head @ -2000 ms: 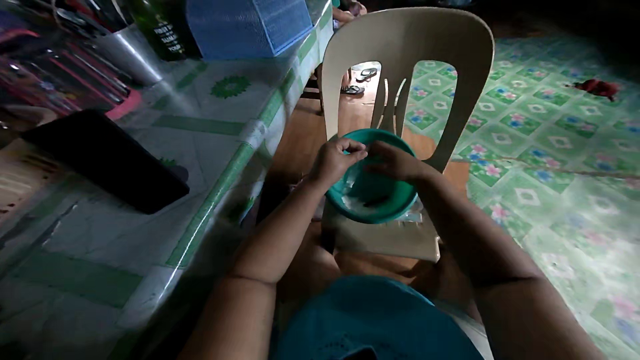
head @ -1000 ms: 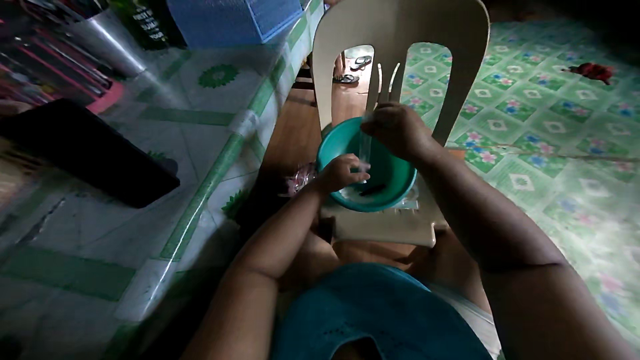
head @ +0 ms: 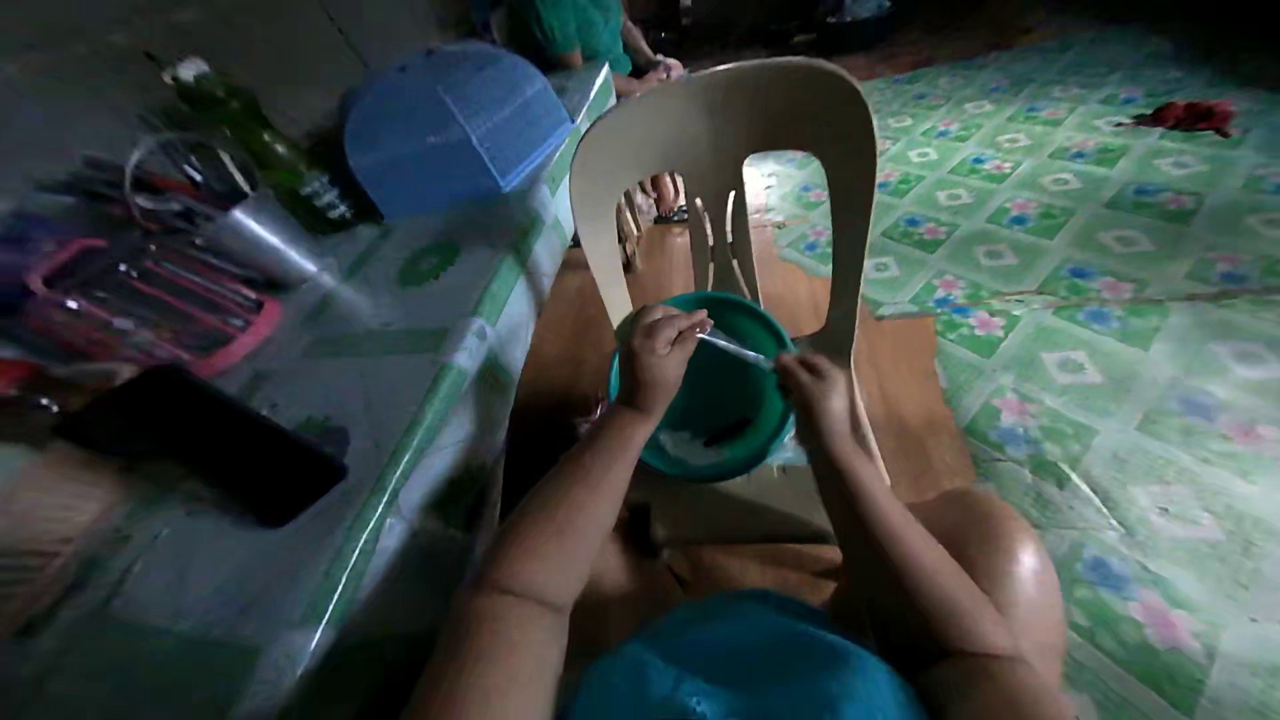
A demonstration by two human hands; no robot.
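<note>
A green plastic basin (head: 755, 440) rests on the seat of a beige plastic chair (head: 850, 200). Over its left rim, my left hand (head: 660, 355) pinches one end of a thin clear plastic strip or bag (head: 735, 349). The other end is gripped by my right hand (head: 812, 390) at the basin's right side, so the plastic is stretched between the two. Inside the basin lie a dark object (head: 728, 432) and something whitish (head: 690, 447), both too unclear to name. More clear plastic shows beside the basin's right rim.
On the left, a tiled counter (head: 400, 350) holds a black phone or tablet (head: 205, 440), a pink rack (head: 150, 310), a metal cup (head: 265, 240), a green bottle (head: 270, 150) and a blue box-like object (head: 455, 125). Another person (head: 590, 35) sits beyond the chair. Red cloth (head: 1188, 117) lies on the patterned floor.
My right hand has come down from above the basin to its right side, and my left hand has risen to the left rim. The view has shifted, showing more of the other person.
</note>
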